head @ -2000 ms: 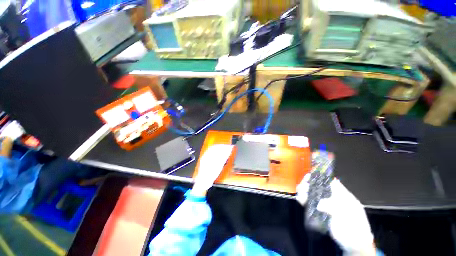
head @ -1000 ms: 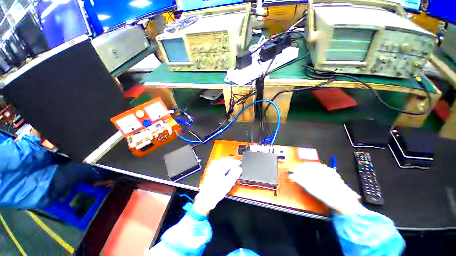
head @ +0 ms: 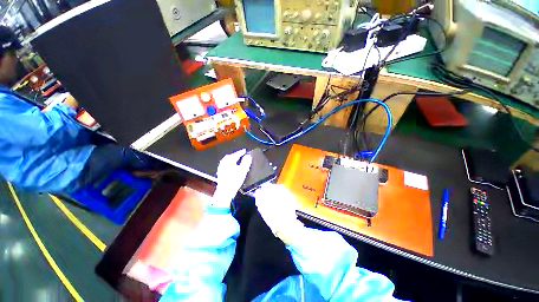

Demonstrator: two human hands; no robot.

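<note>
A black set-top box (head: 260, 168) lies at the bench's front edge, left of the orange board. My gloved left hand (head: 233, 172) is at its left side, with fingers over its edge. My gloved right hand (head: 275, 206) is at its front right corner. Both hands appear to hold the box; the fingertips are partly hidden. Another set-top box (head: 352, 187) sits on the orange test fixture (head: 408, 215), against the connector block at its far edge. The remote control (head: 481, 221) lies on the bench at right.
An open orange test box (head: 211, 113) stands behind my left hand. A blue cable (head: 387, 115) arches to the connector block. A blue pen (head: 444, 213) and stacked boxes (head: 526, 191) are at right. A pinkish-red-lined bin (head: 177, 227) is below left. A person in blue (head: 41, 147) is at far left.
The remote was put down from my right hand. Both hands have moved left from the box on the fixture to the loose box. The view has turned left.
</note>
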